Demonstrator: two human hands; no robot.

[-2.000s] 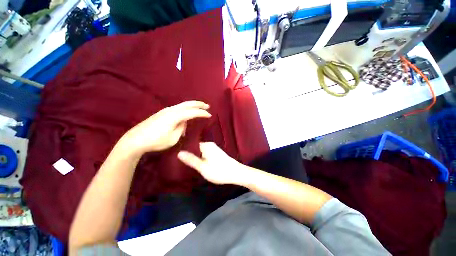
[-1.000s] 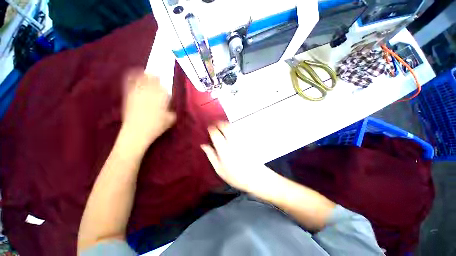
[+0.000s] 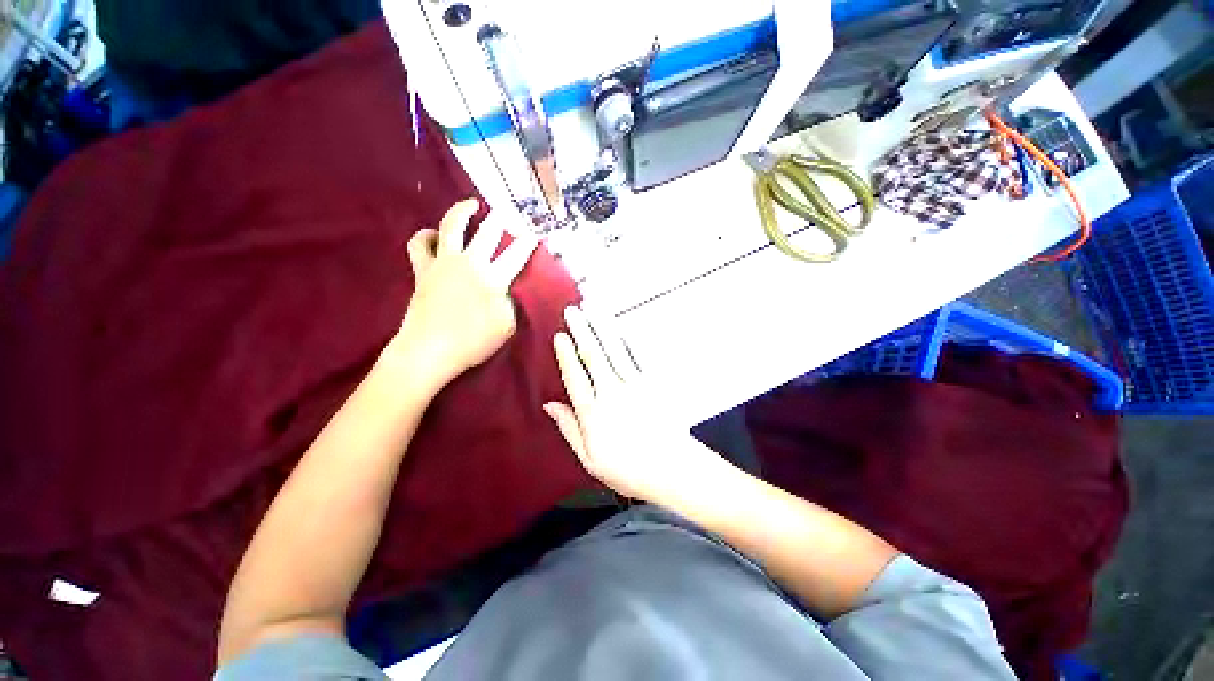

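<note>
The dark red garment body (image 3: 200, 306) lies spread over the left part of the table, with an edge under the needle area (image 3: 553, 226) of the white and blue sewing machine (image 3: 706, 113). My left hand (image 3: 459, 286) lies on the cloth just left of the needle area, palm down, fingers spread towards the presser foot. My right hand (image 3: 606, 406) rests flat at the cloth's right edge, partly on the white table, fingers pointing to the needle. Neither hand is closed around the cloth. A small white ticket (image 3: 75, 592) lies on the cloth at the lower left.
Olive scissors (image 3: 812, 206), a checked cloth scrap (image 3: 948, 177) and an orange cord (image 3: 1081, 200) lie on the table (image 3: 786, 313) at right. Blue crates (image 3: 1018, 339) stand on the floor; more dark red cloth (image 3: 932, 479) hangs over one. Dark green cloth (image 3: 226, 47) is at top left.
My left hand has moved from the middle of the cloth up and right to the needle area. My right hand has moved right to the cloth's edge. The view has shifted closer to the machine.
</note>
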